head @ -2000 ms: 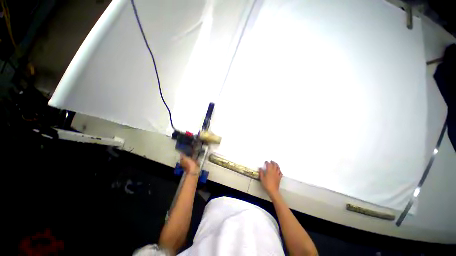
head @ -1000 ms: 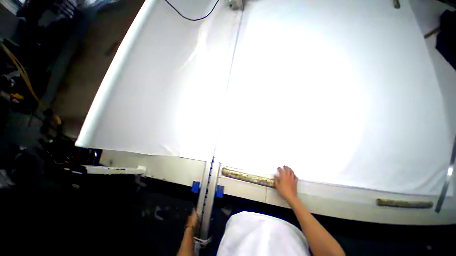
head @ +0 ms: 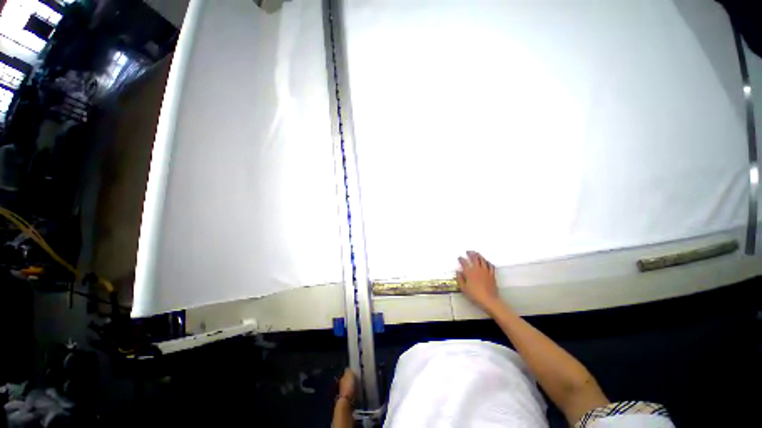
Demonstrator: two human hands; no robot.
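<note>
White fabric lies spread over the table. The pale cutter rail with a dark slotted line lies across it, between blue clamps at the near edge. My left hand is at the rail's near end, beyond the table edge, small and dark; its grip is unclear. My right hand rests at the right end of a mottled gold-brown cloth weight on the near edge, fingers on the fabric's border.
Another weight lies at the near edge to the right. A shiny steel ruler lies at the far right. A white roll-like fold edges the fabric at left. A white bar juts out below the table edge.
The rail now lies over the fabric along its visible length. The end cutter and its black cable have gone out of view. My right hand has stayed at the weight.
</note>
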